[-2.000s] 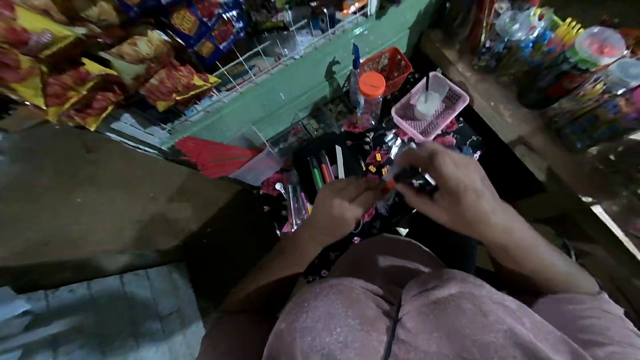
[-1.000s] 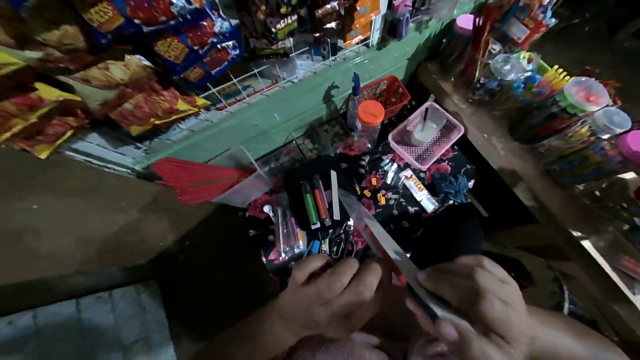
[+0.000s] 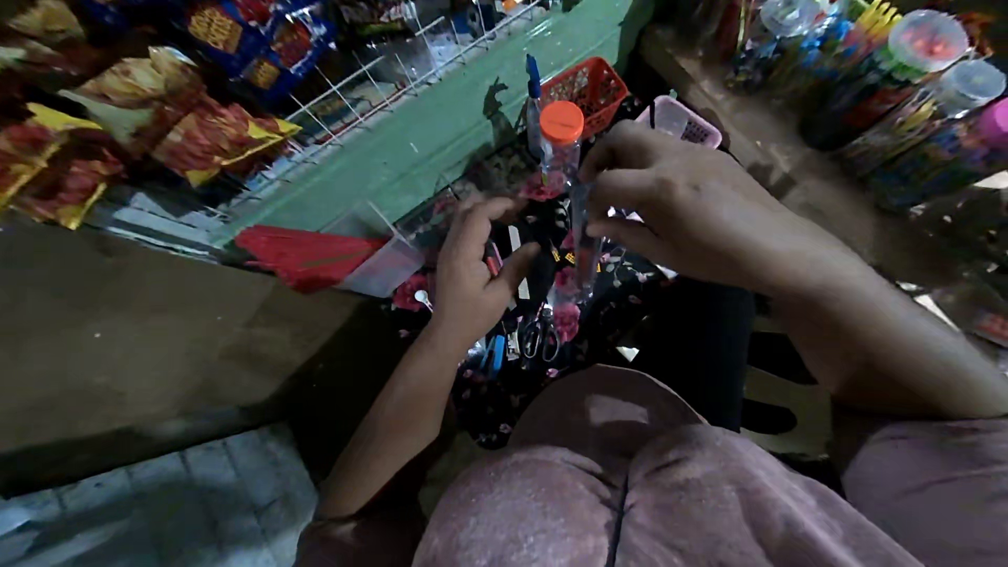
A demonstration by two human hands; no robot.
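Note:
My right hand [image 3: 654,197] pinches the top of a long, narrow clear plastic piece [image 3: 584,252], perhaps a sleeve, with something reddish inside. It hangs over the dark floral cloth [image 3: 492,409]. My left hand [image 3: 484,256], thumb and fingers apart, hovers above a red marker-like item [image 3: 494,260] and a pale strip [image 3: 518,264], partly covering them. Black-handled scissors [image 3: 542,337] and a blue tool [image 3: 494,354] lie nearer to me. Small yellow pieces [image 3: 571,257] are on the cloth between my hands. A clear jar with an orange lid [image 3: 561,122] stands just beyond.
A red basket [image 3: 598,90] and a pink basket [image 3: 697,130] are at the back. Left of the cloth is a clear container [image 3: 382,264] with red items [image 3: 311,252]. Snack packs hang by a white wire rack [image 3: 354,87]. Lidded jars [image 3: 925,43] line the right ledge.
Both hands have moved forward over the cloth from near my body. My left hand has opened; the long clear piece, slanted a second ago, now hangs down from my right hand.

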